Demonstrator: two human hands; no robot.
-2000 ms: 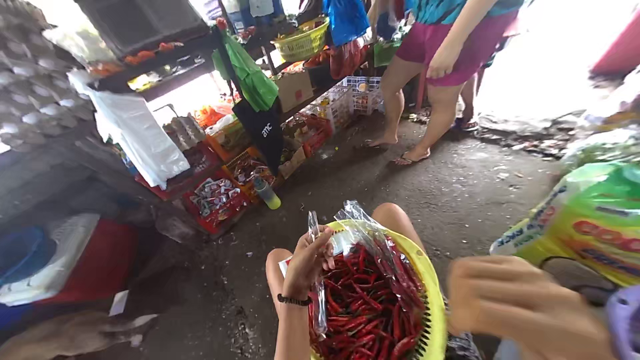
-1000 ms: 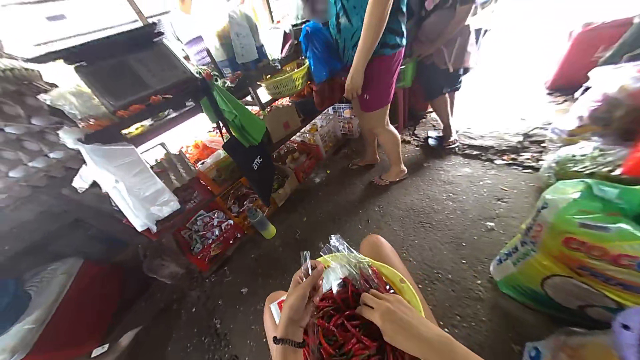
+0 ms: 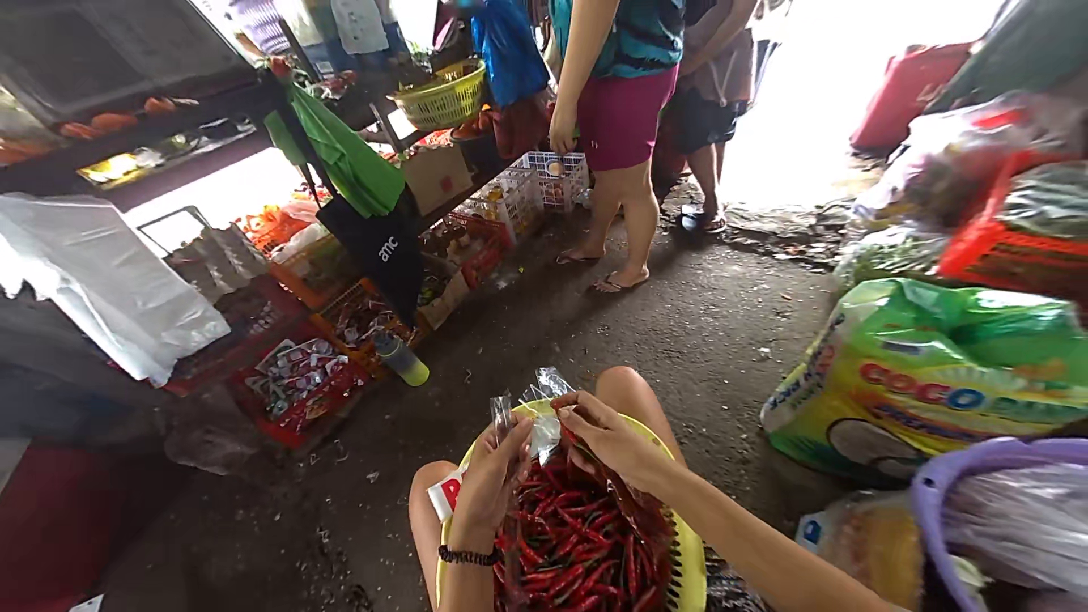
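Observation:
A yellow plastic basket full of red chili peppers rests between my bent knees. Over its far side, my left hand holds thin clear plastic bags, and a dark beaded bracelet circles that wrist. My right hand is at the crumpled clear plastic just to the right, fingertips pinched, with something reddish at them; whether it is a chili is unclear. More clear plastic lies over the chilies below the right hand. A white piece with red print sticks out at the basket's left rim.
A large printed plastic sack and a purple tub stand at my right. Produce crates and a yellow-green bottle lie left, below a stall shelf. A person in magenta shorts stands ahead, another person behind.
My right hand came from the right side to the chilies, then moved up to the plastic near my left hand. The left hand has kept hold of the clear bags.

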